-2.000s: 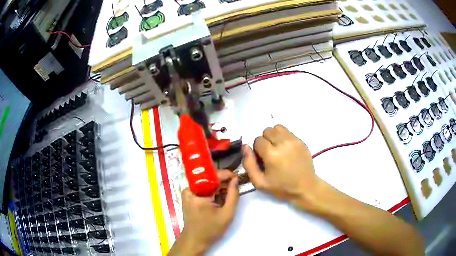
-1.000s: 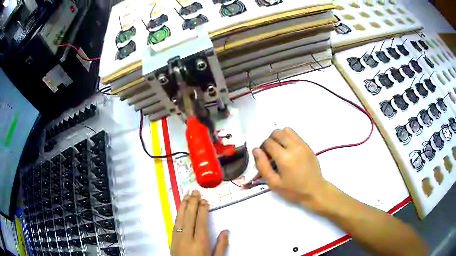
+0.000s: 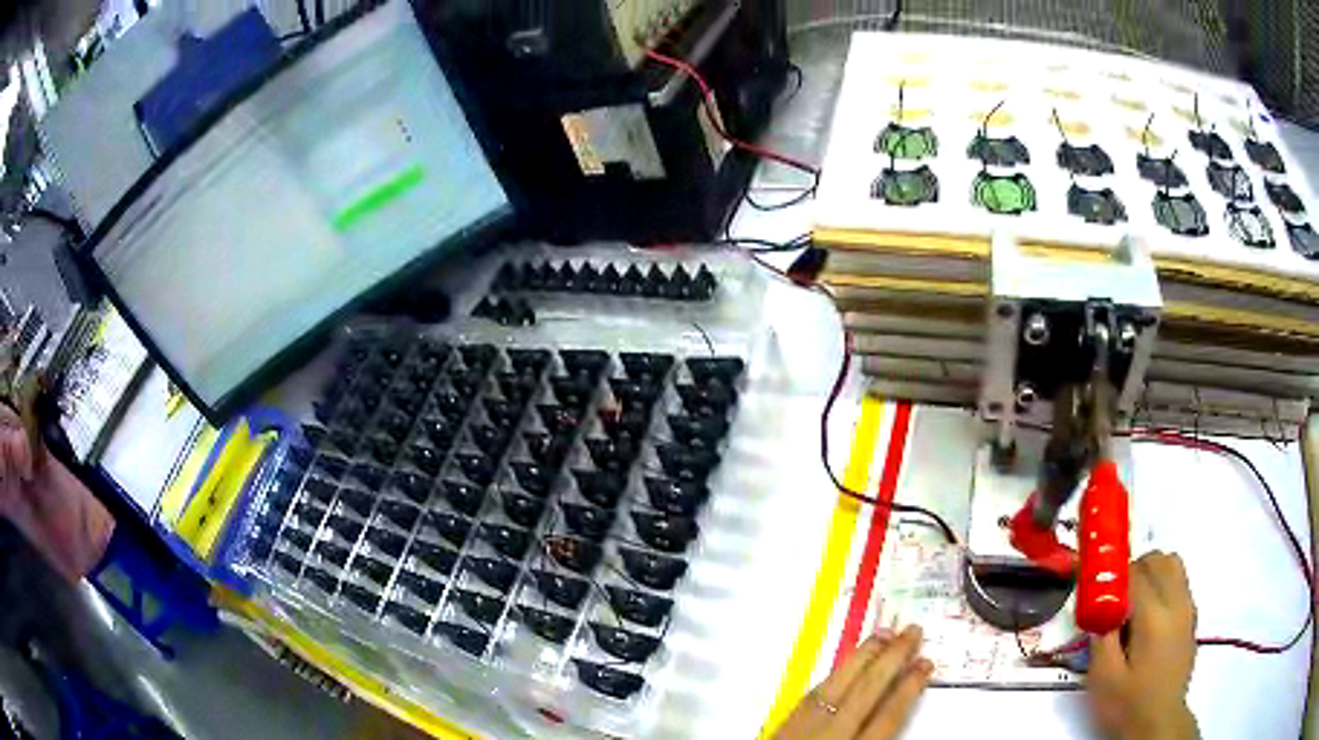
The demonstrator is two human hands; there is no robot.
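Note:
The toggle clamp's thick red handle (image 3: 1104, 557) points down towards me at the right. Its small red pressing tip (image 3: 1039, 538) is over a dark round nest (image 3: 1018, 593) on the pale base plate (image 3: 940, 643). My left hand (image 3: 865, 685) lies flat at the plate's front left edge, empty, with a ring on one finger. My right hand (image 3: 1153, 654) is right of the nest, partly hidden by the handle. Its fingers pinch what looks like a slim test probe (image 3: 1068, 658), close to the nest's front edge. Whether a unit sits in the nest is unclear.
A clear blister tray (image 3: 774, 376) with rows of black units lies left. A monitor (image 3: 289, 217) with a green bar and a black case (image 3: 622, 145) stand behind it. Stacked foam trays (image 3: 926, 246) are behind the clamp. Red and black leads cross the table. A blurred hand shows far left.
The view has swung left, bringing in the monitor and whole blister tray. My left hand has left the front of the nest and lies flat. My right hand stays beside the nest.

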